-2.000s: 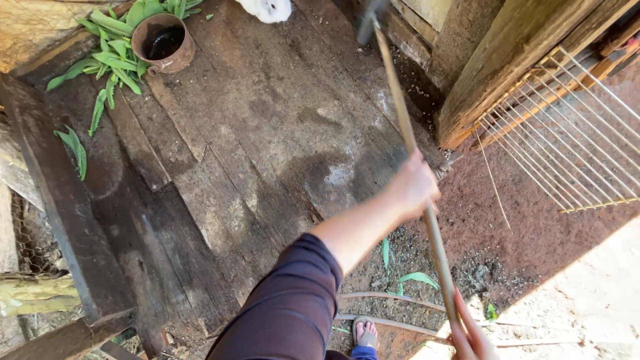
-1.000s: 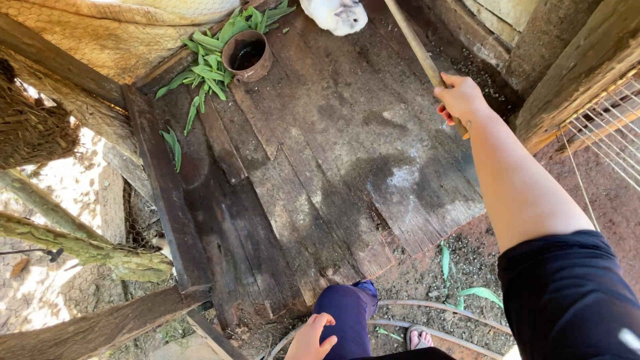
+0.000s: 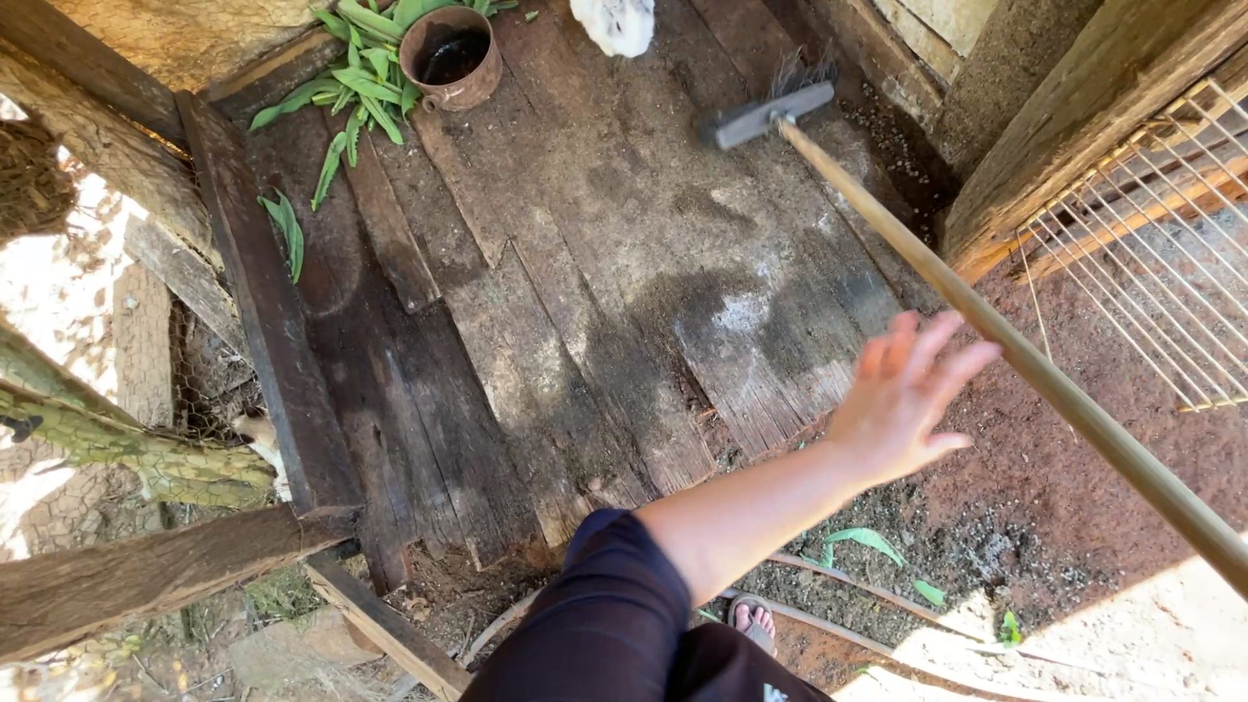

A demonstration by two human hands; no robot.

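My left hand (image 3: pixel 907 400) reaches out open over the front right edge of the worn plank floor, fingers spread. Its fingertips are beside the wooden handle of a push broom (image 3: pixel 936 268); whether they touch it cannot be told. The handle runs from the lower right edge of the view up to the grey broom head (image 3: pixel 775 115), which is over the planks (image 3: pixel 585 253) with dark bristles showing on its far side. My right hand is out of view. At the top edge, a white furry animal (image 3: pixel 616 24) is partly visible.
A brown pot (image 3: pixel 451 58) with dark contents stands among green leaves (image 3: pixel 366 83) at the back left. A wooden board (image 3: pixel 268 322) edges the left side. On the right are a wooden post (image 3: pixel 1082 127) and a wire rack (image 3: pixel 1150 244). A sandaled foot (image 3: pixel 753 619) shows below.
One second ago my right hand gripped the broom handle near its end; it has since left the view. My left hand has moved from low in the view out toward the handle. The broom head has come into view.
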